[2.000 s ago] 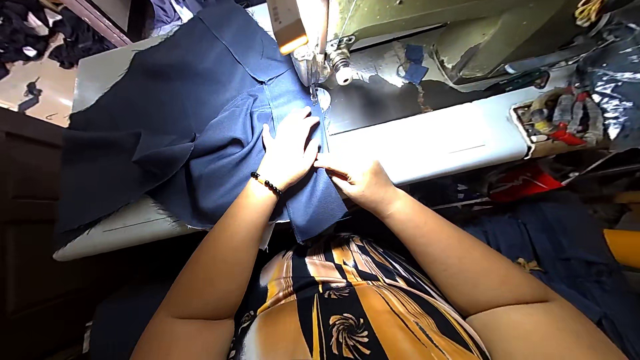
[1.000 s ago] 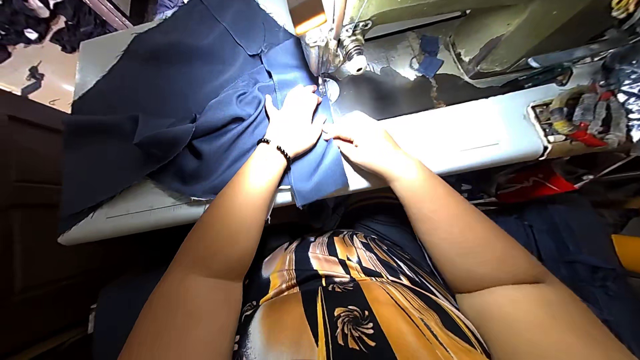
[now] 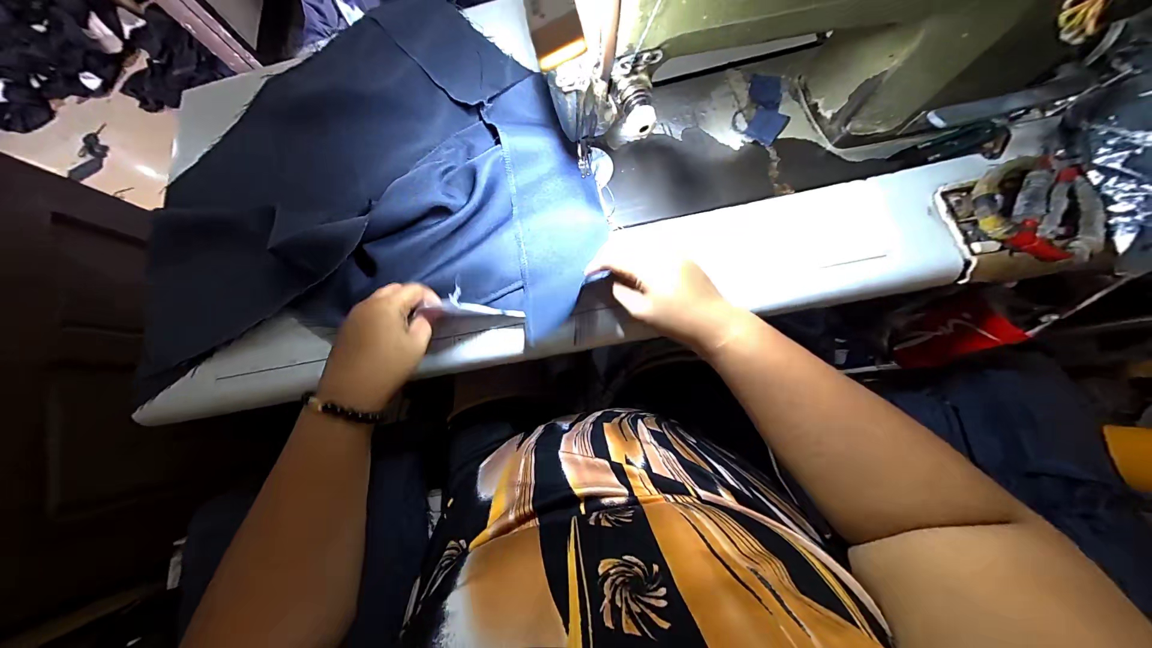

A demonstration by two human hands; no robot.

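Note:
Navy blue fabric [image 3: 288, 135] with frayed edges and a stitched seam is spread over the left part of the white sewing table [image 3: 810, 234]. My left hand [image 3: 382, 337], with a dark bead bracelet at the wrist, pinches a whitish edge of the cloth near the table's front. My right hand [image 3: 670, 292] grips the fabric's lower right edge, its fingers curled at the cloth. Above and between the hands, the needle and presser foot [image 3: 585, 160] of the green sewing machine [image 3: 738, 31] stand at the fabric's right edge, under a bright lamp.
Thread bobbins or rolls [image 3: 1035, 211] sit in a recess at the table's right end. Small blue cloth scraps [image 3: 765, 110] lie beneath the machine arm, with a dark-handled tool [image 3: 958, 146] to their right. A red item [image 3: 958, 337] and dark cloth are below the table at right.
My left hand has moved left and toward the table's front edge, away from the cloth beside the needle. My right hand stays at the fabric's right edge, and the cloth's lower part is now lifted or folded.

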